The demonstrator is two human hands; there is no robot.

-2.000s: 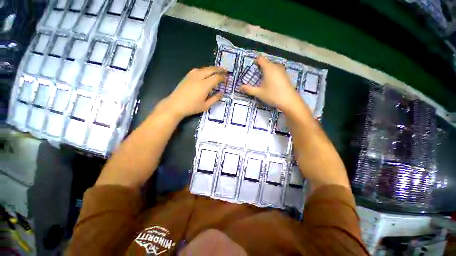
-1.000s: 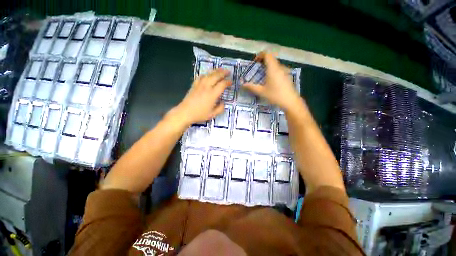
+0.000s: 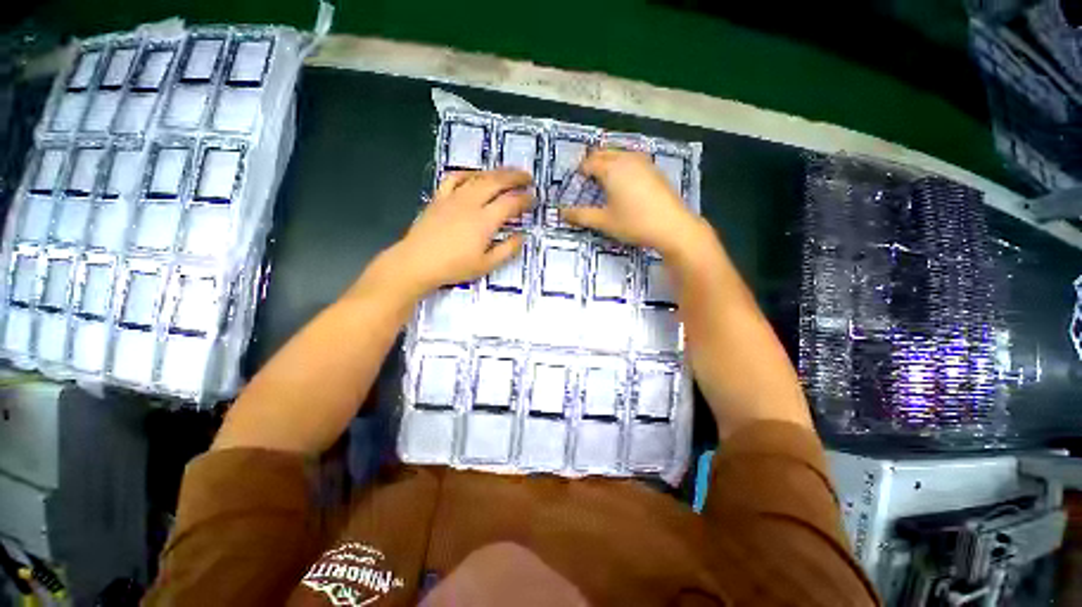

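A whitish housing tray (image 3: 548, 445) lies in front of me with rows of five front housings. My right hand (image 3: 629, 199) holds a small dark keypad (image 3: 578, 192) by its fingertips, tilted over the third pocket of the far row. My left hand (image 3: 472, 228) is palm down over the far row, its spread fingertips at the second pocket's housing (image 3: 519, 147). The fingers partly hide what lies under them; I see nothing clearly gripped there. The fourth and fifth far pockets are partly behind my right hand.
Another filled housing tray (image 3: 142, 213) lies at the left. A shiny dark keypad tray stack (image 3: 896, 296) stands at the right. A pale rail (image 3: 534, 83) and green conveyor belt (image 3: 570, 36) run beyond. A white machine (image 3: 884, 504) is at lower right, yellow-handled tools (image 3: 36, 579) at lower left.
The view has shifted, so the trays sit further left in it. The keypad in my right hand has come from above the row to low over the third pocket. My left hand stays around the second pocket.
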